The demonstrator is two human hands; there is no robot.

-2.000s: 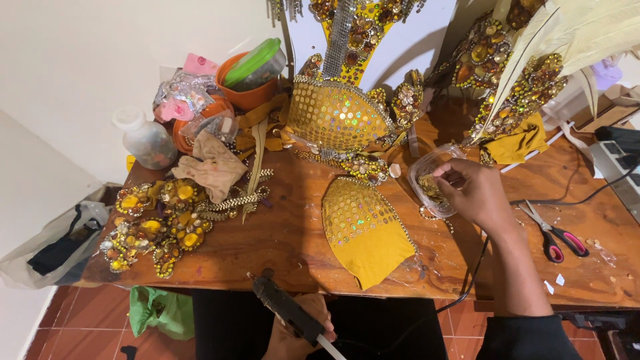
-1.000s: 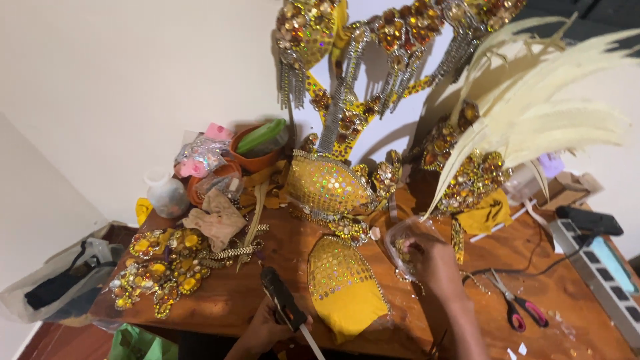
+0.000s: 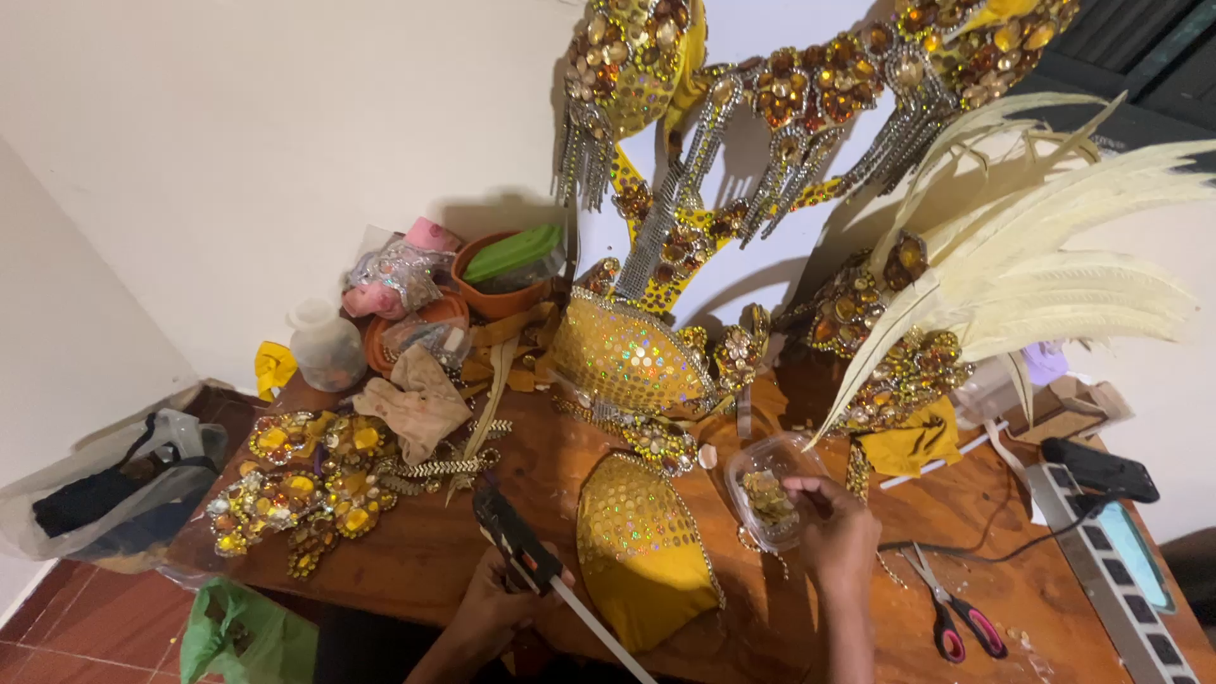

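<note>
My left hand (image 3: 499,598) grips a black hot glue gun (image 3: 513,532) with a white glue stick out of its rear, at the table's front edge. At a clear plastic tub (image 3: 746,465) of gold sequins, my right hand (image 3: 836,532) has thumb and forefinger over the rim; whether they pinch a sequin is too small to tell. Between the hands lies a yellow fabric cup piece (image 3: 646,551), its upper part covered in round gold sequins and its lower part bare. Behind it rests a fully sequined cup (image 3: 632,356) with beaded trim.
Scissors (image 3: 940,598) and a power strip (image 3: 1121,579) lie at right, beside a feathered, jewelled piece (image 3: 893,370). Jewelled appliqués (image 3: 304,475), a beige cloth (image 3: 418,404) and terracotta pots (image 3: 499,299) are at left. Behind stands a white board (image 3: 760,275) with jewelled costume parts. A dark cable crosses the right side.
The view has shifted, showing more of the jewelled pieces at the back. My right hand remains at the tub, and my left hand still holds the glue gun.
</note>
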